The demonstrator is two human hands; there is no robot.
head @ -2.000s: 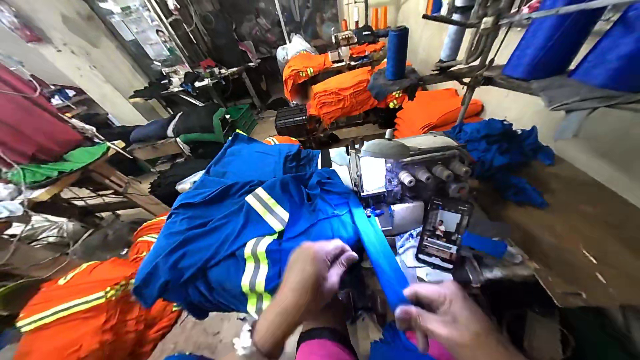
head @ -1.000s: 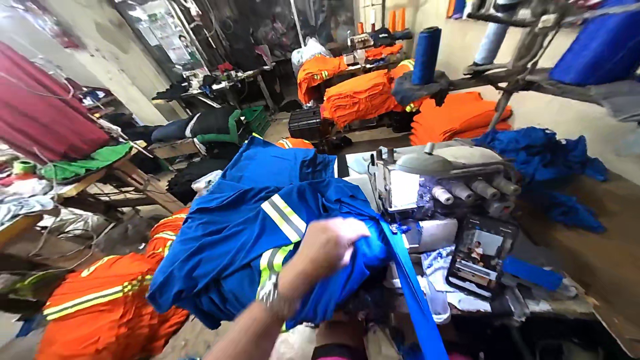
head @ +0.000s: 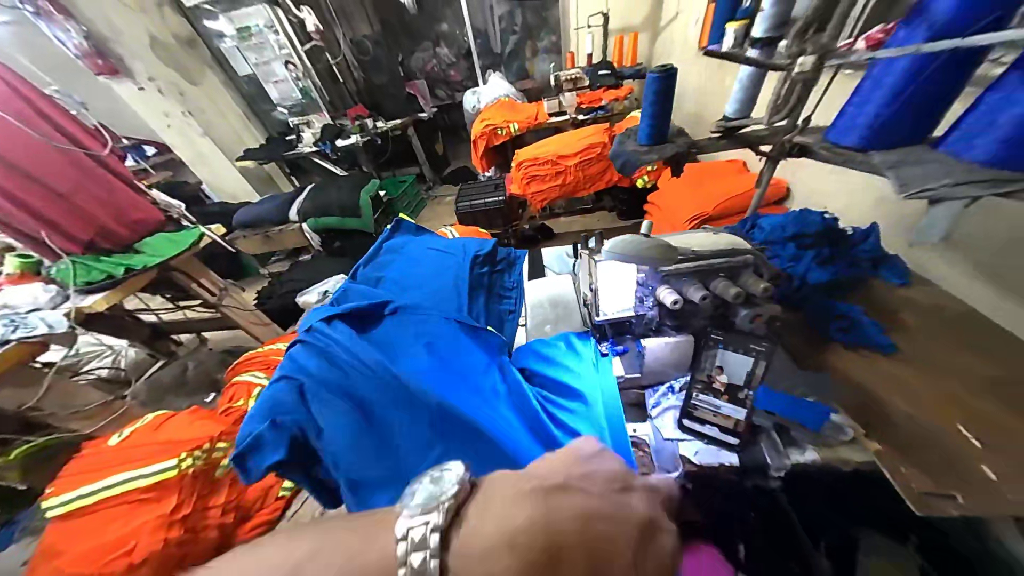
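Observation:
My left hand (head: 568,512), with a metal wristwatch (head: 432,496) on its wrist, is at the bottom centre over the near edge of a blue garment (head: 400,384). Its fingers are blurred and partly hidden, so a hold on the cloth cannot be told. The garment lies spread over the worktop, and its right part reaches the lit needle area of an overlock sewing machine (head: 680,248). My right hand is out of view.
Right of the cloth a smartphone (head: 724,388) leans upright near a small blue piece (head: 792,406). Bunched blue fabric (head: 824,248) lies behind the machine, beside a brown board (head: 920,384). Orange garments with reflective strips (head: 152,480) are piled at lower left. Blue thread cones (head: 900,72) stand upper right.
My right hand, at the blue strip two seconds ago, has left the view. The blue garment's reflective strips no longer show, and its cloth now spreads flatter up to the machine.

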